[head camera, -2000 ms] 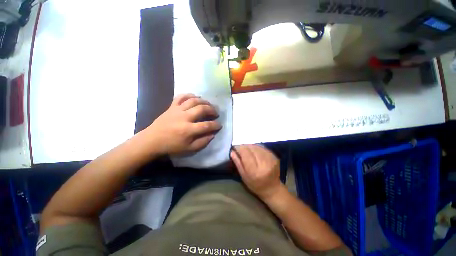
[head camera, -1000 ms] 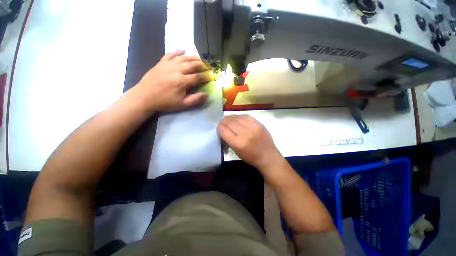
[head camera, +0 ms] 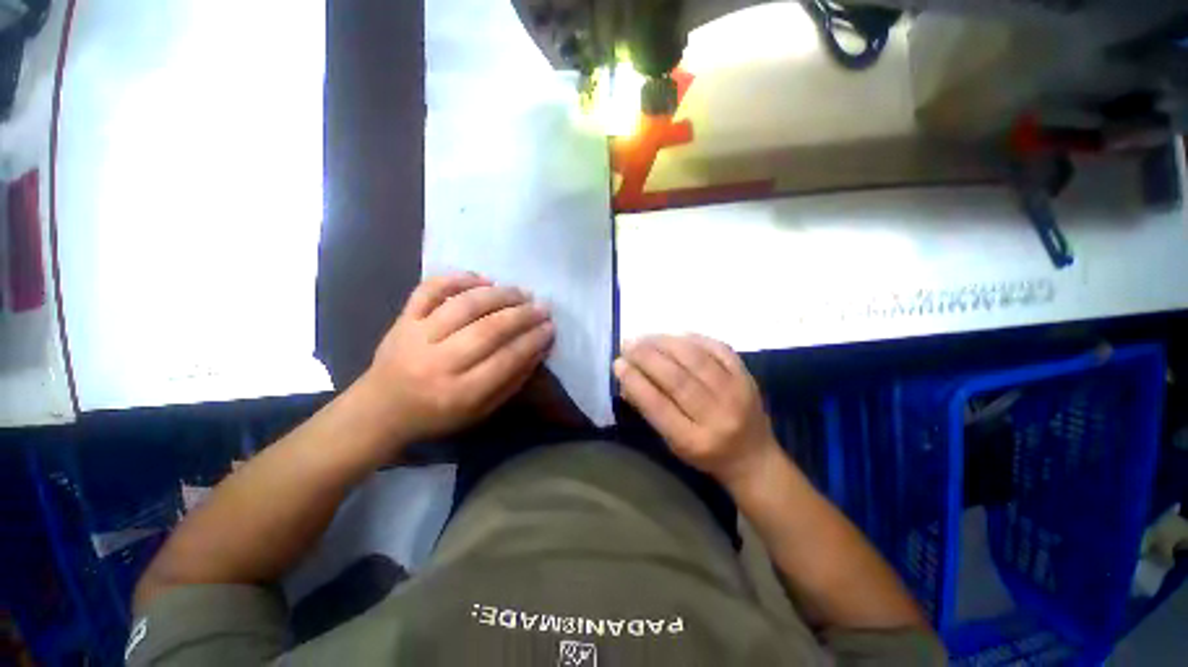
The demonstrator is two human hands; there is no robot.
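A light grey-white fabric panel [head camera: 508,196] runs from under the machine head to the table's front edge. A dark fabric strip [head camera: 374,170] shows along its left side. My left hand [head camera: 466,349] lies on the panel near the front edge, fingers together and bent, pressing on it. My right hand [head camera: 691,397] has its fingertips at the panel's right edge; the fingertips seem to pinch that edge. The sewing machine head [head camera: 619,33] is at the top, with its lamp lit over the needle area; glare hides the needle.
An orange-red guide [head camera: 651,150] is right of the needle area. Black scissor loops [head camera: 853,29] are under the arm. A dark tool [head camera: 1046,215] lies at right on the white table [head camera: 808,267]. A blue crate [head camera: 954,508] stands below right.
The view has shifted. Both hands, previously farther up near the needle, are now nearer the table's front edge. The panel's near end reaches less far over that edge.
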